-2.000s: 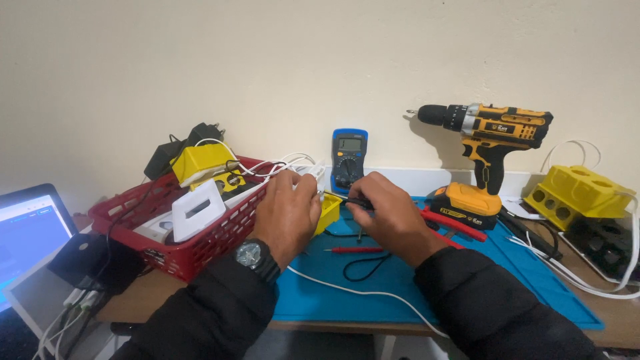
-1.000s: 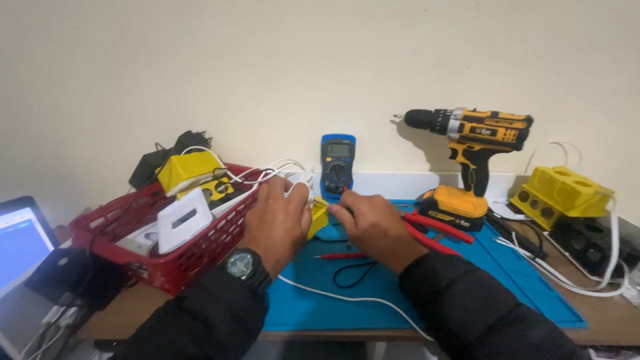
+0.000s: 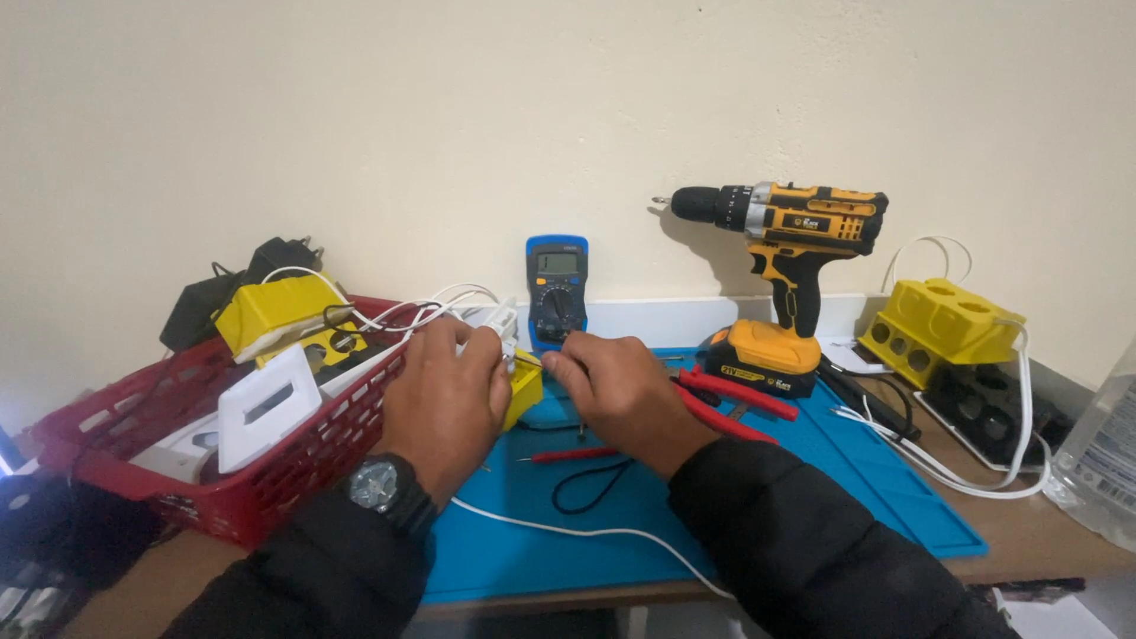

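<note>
My left hand, with a watch at the wrist, grips a white plastic electrical fitting with white wires around it. A yellow plastic electrical box is just beside and below the fitting, partly behind my fingers. Facing it from the right, my right hand is closed on a thin tool, perhaps a screwdriver; its metal shaft points at the fitting and its handle is hidden in the fist. A blue-and-black digital multimeter leans on the wall behind. Below my hands a red test probe lies on the blue mat.
Left stands a red plastic basket with yellow boxes, a white cover plate and adapters. Right are red-handled pliers, a cordless drill, a yellow socket box and a clear bottle. A white cable crosses the mat.
My right hand has turned around the tool; the dark handle seen two seconds ago is now hidden by my fingers. My left hand keeps its hold by the yellow box. The view has shifted slightly.
</note>
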